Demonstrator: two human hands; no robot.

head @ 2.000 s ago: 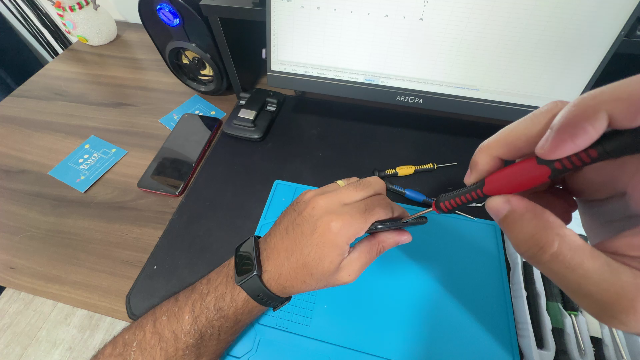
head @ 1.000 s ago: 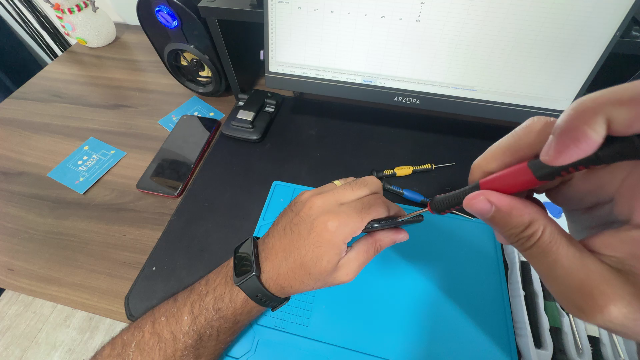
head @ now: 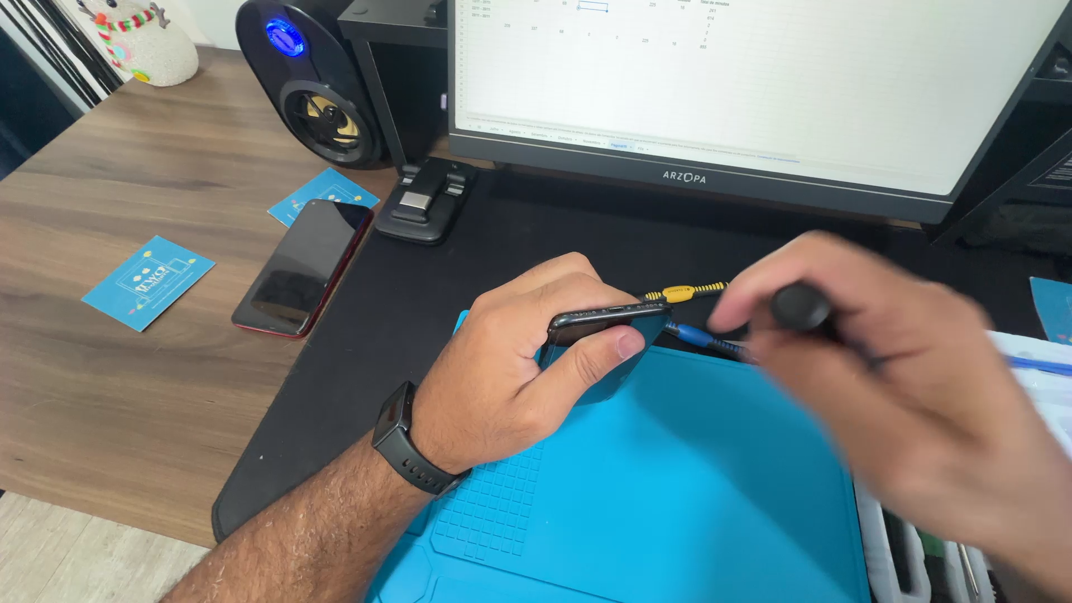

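Observation:
My left hand (head: 536,360), with a black watch on the wrist, grips a black smartphone (head: 615,322) above a blue silicone work mat (head: 670,486); the phone's bottom edge, with its port, faces up. To its right, my blurred right hand (head: 871,360) is closed round a screwdriver (head: 800,307), whose dark round end cap points at the camera. The tip is hidden and the tool stands apart from the phone. Behind the hands lie a yellow-and-black screwdriver (head: 680,293) and a blue-and-black screwdriver (head: 699,337), both partly covered.
Another phone (head: 303,268) rests at the left beside blue cards (head: 149,283). A black folding stand (head: 425,201), a speaker (head: 322,92) and a monitor (head: 687,177) stand at the back. A tool case (head: 896,536) with several tools borders the mat's right side.
The screwdriver has come away from the phone and turned end-on to the camera as my right hand moved. My left hand has tilted the phone so more of its bottom edge shows.

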